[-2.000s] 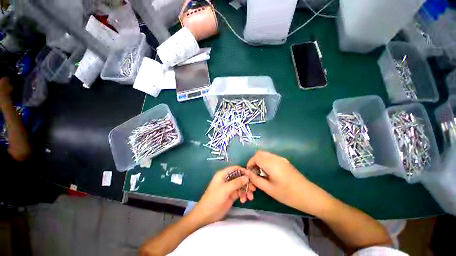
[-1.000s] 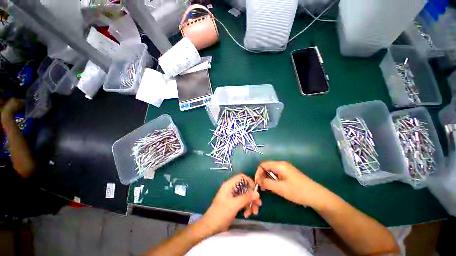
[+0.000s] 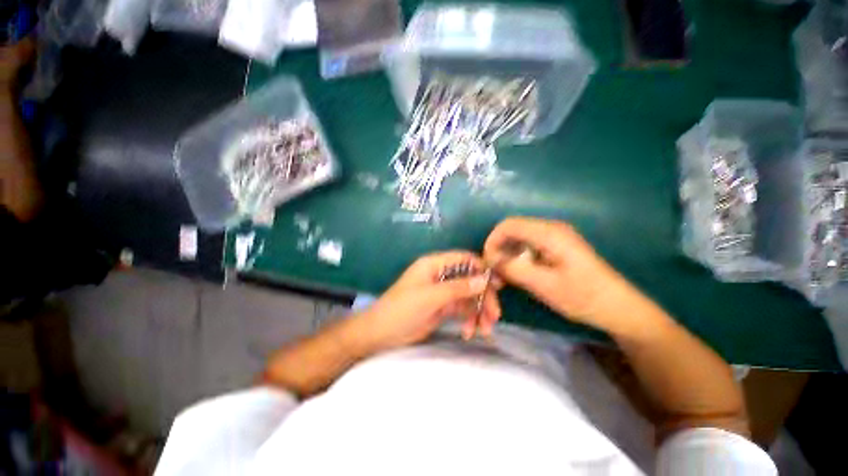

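My left hand (image 3: 437,296) holds several slender shafted metal parts (image 3: 457,271) side by side in its curled fingers, with one part pointing down between the fingertips. My right hand (image 3: 544,265) touches the left fingertips and holds a small dark and silver thing (image 3: 514,249), perhaps a pen-type tool; blur hides its shape. Beyond the hands, a loose pile of silver and purplish parts (image 3: 456,139) spills from the tipped clear tub (image 3: 493,28) onto the green mat.
A clear tub of reddish and silver parts (image 3: 200,177) stands at the left. Clear tubs of silvery parts (image 3: 772,121) stand at the right. A scale (image 3: 358,33) and a phone (image 3: 655,33) are cut by the top edge. Another person's arm (image 3: 19,139) is at far left.
The view has tilted down and come closer, so the tubs and pile sit higher in the picture. My right fingers have closed in against the left fingertips.
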